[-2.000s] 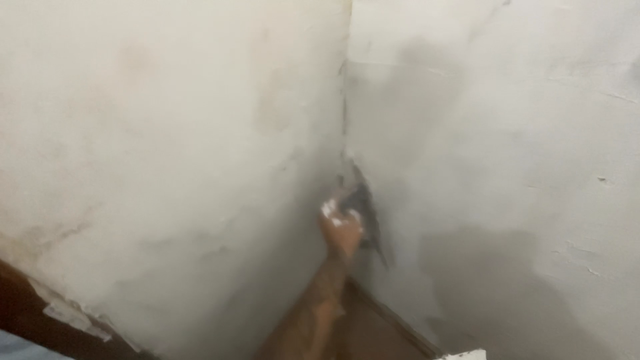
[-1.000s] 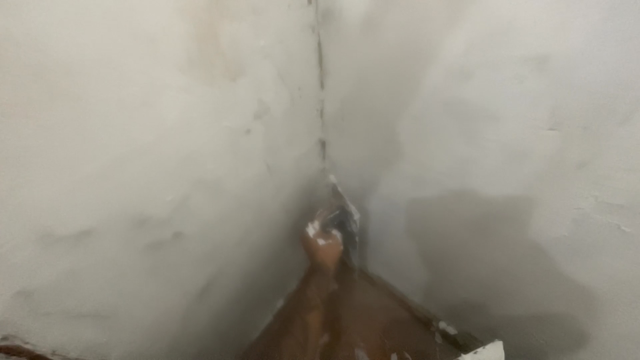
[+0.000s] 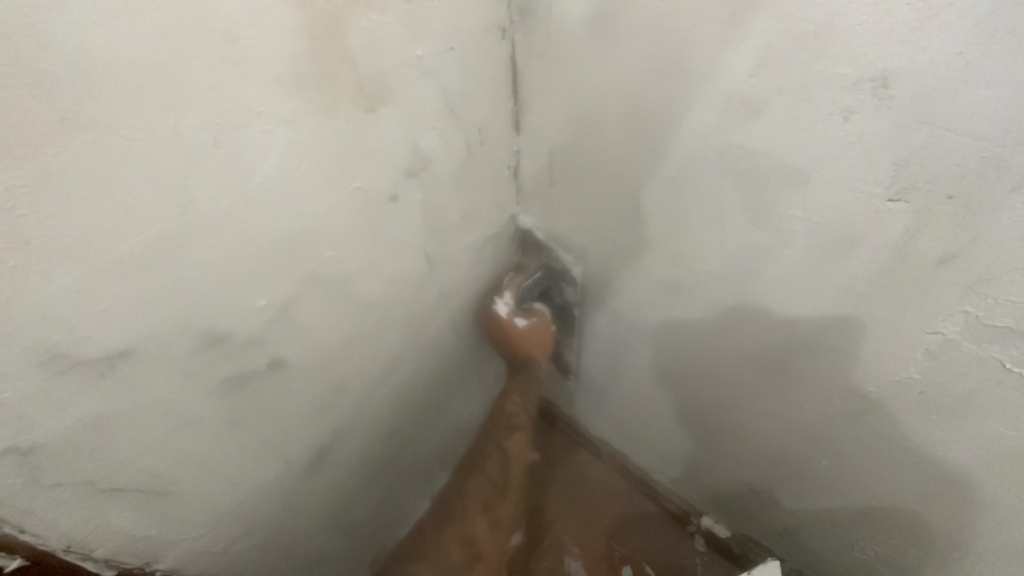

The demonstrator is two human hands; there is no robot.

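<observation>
My left hand [image 3: 520, 324], with white smears over its knuckles, is closed around the dark handle of a plastering trowel [image 3: 566, 320]. The trowel's blade lies against the right wall, with its upper tip at the corner joint [image 3: 514, 96]. Grey damp-looking patches mark the right wall [image 3: 760, 376]. The left wall [image 3: 240, 240] has pale plaster with faint dents and stains. Blur hides the fingers' details. My right hand is out of view.
Below the trowel lies a reddish-brown surface [image 3: 616, 504] with a raised, chipped edge along the right wall. A small white corner of something [image 3: 764, 568] shows at the bottom. Another brown edge [image 3: 40, 552] is at lower left.
The trowel, tilted on the right wall two seconds ago, now stands more upright with its tip at the corner joint. The view has shifted.
</observation>
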